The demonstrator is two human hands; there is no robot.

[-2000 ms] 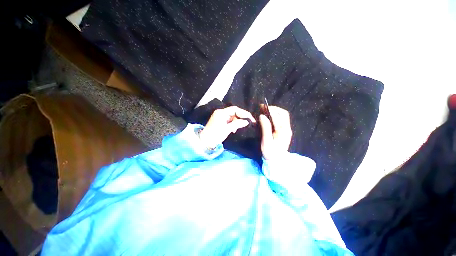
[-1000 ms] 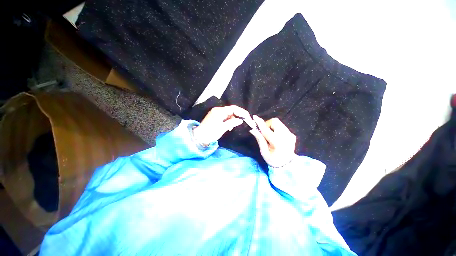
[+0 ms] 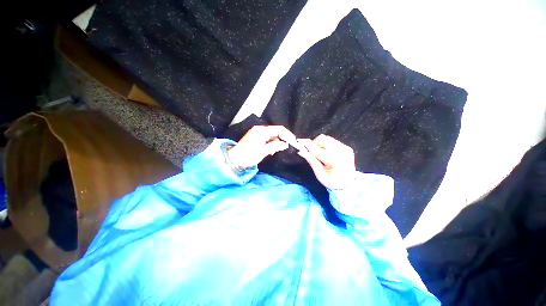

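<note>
The black, lint-speckled trousers point(image 3: 395, 119) lie in front of me, with the curved waistband point(image 3: 419, 80) towards the upper right. My left hand point(image 3: 262, 145) and my right hand point(image 3: 328, 160) meet over the lower left part of the trousers, fingertips almost touching. Both hands pinch a fold of the black cloth between thumb and fingers. The exact part of the cloth is hidden by my fingers. No tool can be made out in my right hand.
Finished trousers point(image 3: 197, 48) lie flat at upper left, with a pale loose thread point(image 3: 211, 118) near their lower corner. A crumpled black heap point(image 3: 491, 233) is at lower right. The white worktable point(image 3: 503, 48) shows behind. An open cardboard box point(image 3: 102, 173) stands at left on speckled floor point(image 3: 161, 128).
The thin tool seen in my right hand two seconds ago no longer shows. My right hand has turned and its fingertips have come closer to my left hand's. The trousers appear slightly higher in view.
</note>
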